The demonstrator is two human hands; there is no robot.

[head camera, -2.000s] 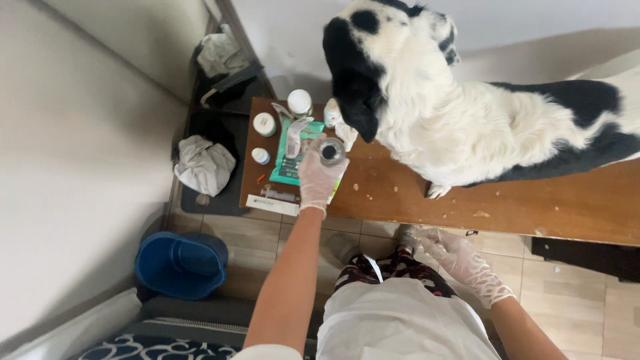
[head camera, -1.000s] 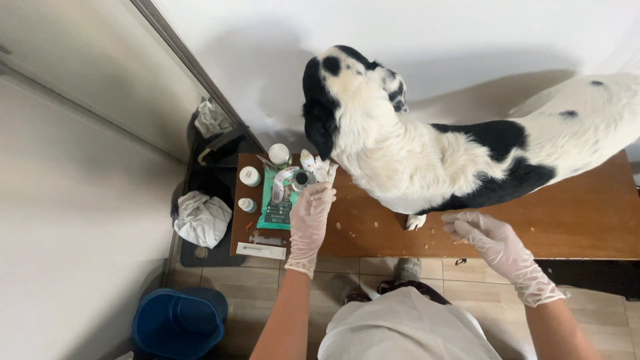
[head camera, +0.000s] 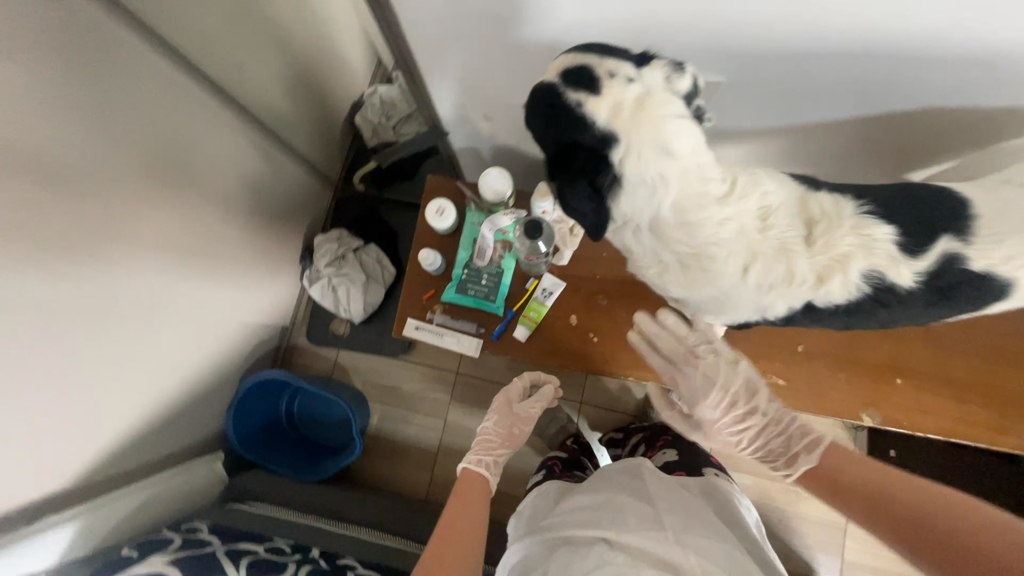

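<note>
My left hand [head camera: 520, 416], in a thin translucent glove, hangs before the table's front edge with its fingers curled; whether it holds anything small cannot be told. My right hand [head camera: 704, 380], gloved too, is spread open beside the chest and foreleg of a black-and-white dog [head camera: 744, 232]. The dog stands on a brown wooden table [head camera: 624, 344], its head turned away. Nearest my left hand lie a toothpaste tube [head camera: 539, 308], a blue and yellow toothbrush [head camera: 514, 310], a syringe [head camera: 456, 323] and a white narrow packet [head camera: 442, 338]. A clear bottle [head camera: 534, 245] stands beside a green wipes pack [head camera: 482, 272].
White-lidded jars [head camera: 496, 186] and a small white bottle [head camera: 431, 261] stand at the table's left end. A blue bucket [head camera: 296, 424] is on the tiled floor. Crumpled grey cloth [head camera: 350, 276] lies left of the table; a wall runs behind the dog.
My left hand was at the clear bottle and has drawn back toward my body, leaving the bottle standing on the table. My right hand has come up from below the table edge to the dog's front.
</note>
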